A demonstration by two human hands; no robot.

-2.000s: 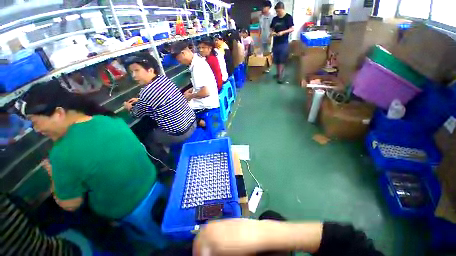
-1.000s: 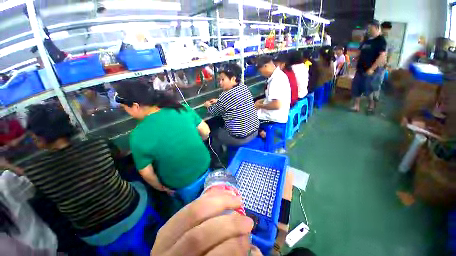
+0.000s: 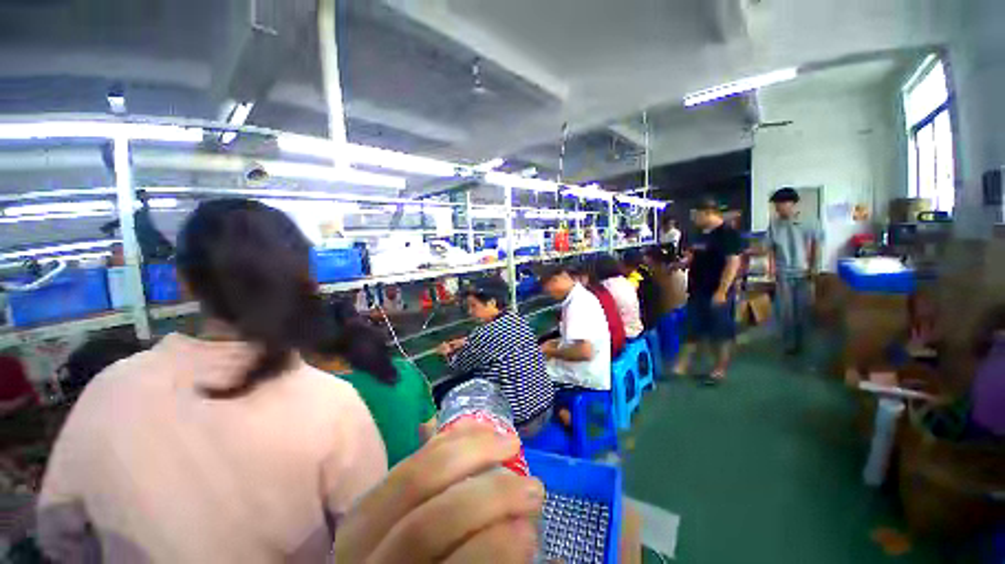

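A clear plastic drink bottle with a red label [image 3: 481,416] is raised close in front of me. My left hand [image 3: 446,501] is wrapped around it, seen large at the bottom edge, with its lower part cut off. My right hand is not in view. Behind the bottle, a blue parts tote [image 3: 590,476] shows only in part. Its grid of small light-rimmed square units [image 3: 575,529] is cut off by the bottom edge and partly hidden by my hand.
A person in pale pink [image 3: 215,441] has their back to me at near left. Seated workers line the bench, with blue stools [image 3: 630,380] beyond the tote. Two people [image 3: 714,281] stand in the aisle. Cartons [image 3: 882,342] are at the right. A white sheet [image 3: 652,527] lies beside the tote.
The view has swung left and then up. The bare right forearm has left the frame, and the raised bottle in my left hand has come in. The pink-clad person now shows at the left.
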